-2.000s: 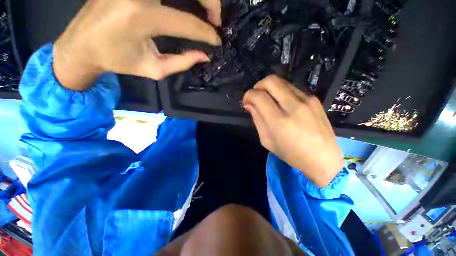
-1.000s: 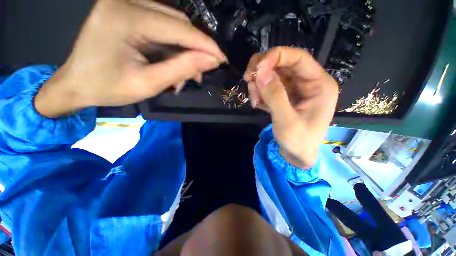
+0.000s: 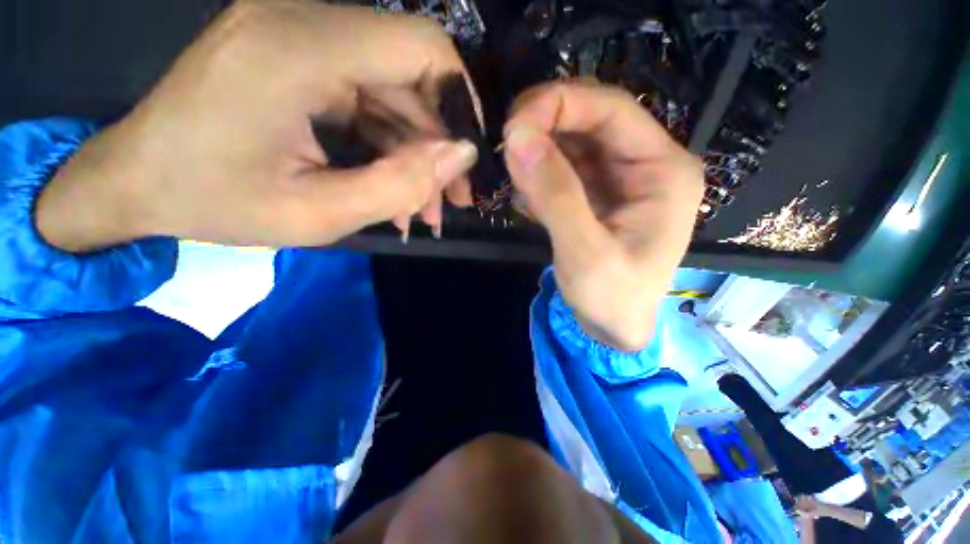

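My left hand [image 3: 287,138], bare, holds a black plastic part [image 3: 460,104] between thumb and fingers above the middle tray. My right hand [image 3: 606,191], bare, is just right of it, thumb and forefinger pinched on a tiny brass part [image 3: 504,145]; the sliver is barely visible. The fingertips of both hands are close but apart. Below and between them a small pile of brass parts [image 3: 497,202] shows at the near edge of the middle tray, partly hidden by my fingers. Jumbled black parts [image 3: 628,53] lie beyond my right hand.
The right tray [image 3: 867,138] holds a band of black parts along its left side and a larger brass pile [image 3: 792,225] in its near corner. Green bench top [image 3: 917,213] shows at the right. Below right are a blue bin [image 3: 730,451] and another person's arm [image 3: 835,510].
Two seconds ago my right hand was palm down over the middle tray; it has turned and risen beside my left hand. My left hand has moved left and down, and a black part now shows in it.
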